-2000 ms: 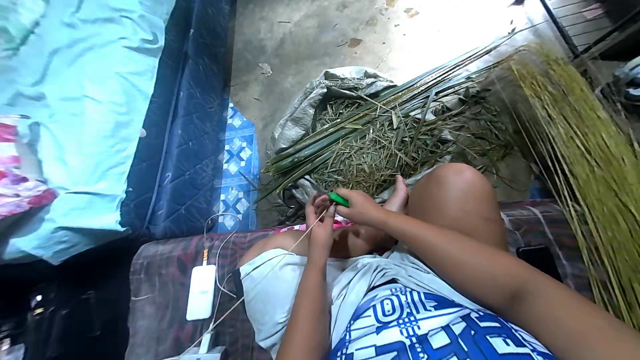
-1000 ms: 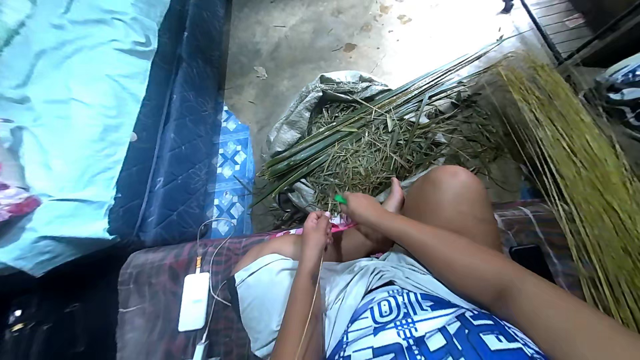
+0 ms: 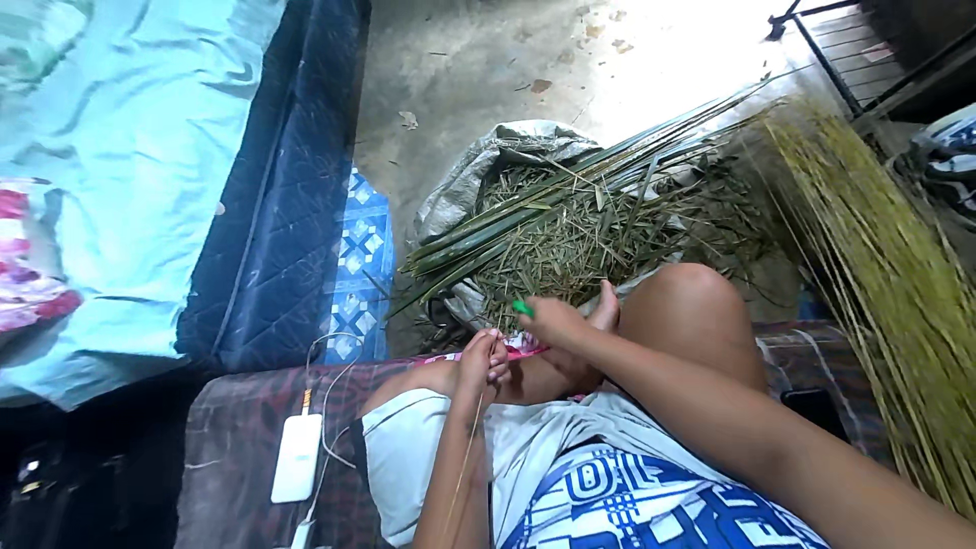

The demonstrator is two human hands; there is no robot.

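My left hand (image 3: 482, 358) is closed around a thin pale plant strip (image 3: 467, 457), which trails down along my left forearm. Just up and to the right, my right hand (image 3: 553, 319) grips a small green-handled tool (image 3: 523, 308); its working end is too small to make out. A gap separates the two hands. Beyond them lies a heap of cut green plant trimmings (image 3: 564, 244) on an open woven sack (image 3: 450, 202), with long green leaf strips (image 3: 488, 236) across it. A large bundle of thin yellow-green strips (image 3: 884, 290) stands at the right.
A white power bank (image 3: 296, 459) with a cable lies on the dark patterned seat (image 3: 229, 457) at my left. A dark phone-like object (image 3: 814, 412) is by my right thigh. At the left is a blue mattress (image 3: 267, 213) under a light blue sheet (image 3: 145, 152). A metal frame (image 3: 827, 65) stands at upper right.
My hands, close together two seconds ago, are now apart. The thin strip, which slanted off to the lower left then, now runs down along my left forearm.
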